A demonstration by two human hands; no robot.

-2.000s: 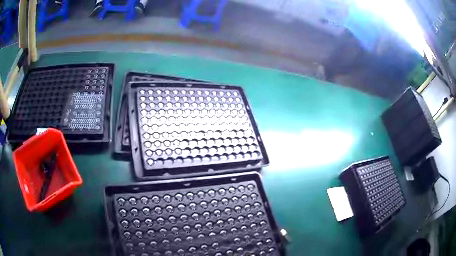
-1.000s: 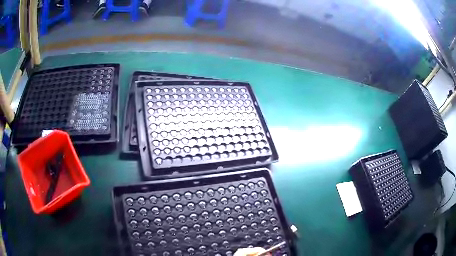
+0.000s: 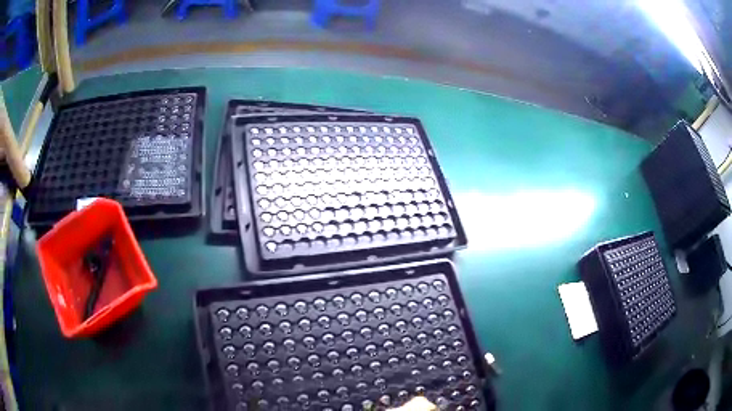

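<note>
The black component tray (image 3: 337, 277) nearest me is cut off by the bottom edge. Its round pockets hold small dark round components with shiny silver centres (image 3: 301, 307). A pale sliver of a hand, probably my right hand (image 3: 413, 404), shows over the tray at the bottom edge. Its fingers are mostly cut off, and no stick can be made out in it. My left hand is not in view. A small silver-white tool end (image 3: 491, 361) sticks out beside the tray's right rim.
A filled tray (image 3: 365, 255) lies askew on another tray beyond. A partly filled tray (image 3: 88, 152) is far left, behind a red bin (image 3: 132, 285) with dark tools. At right are a white slip (image 3: 578, 310), a tray stack (image 3: 610, 301) and a taller black stack (image 3: 686, 189).
The view has shifted, so the trays sit further right and slightly higher. A hand entered at the bottom edge. The thin stick seen in it one second ago no longer shows clearly.
</note>
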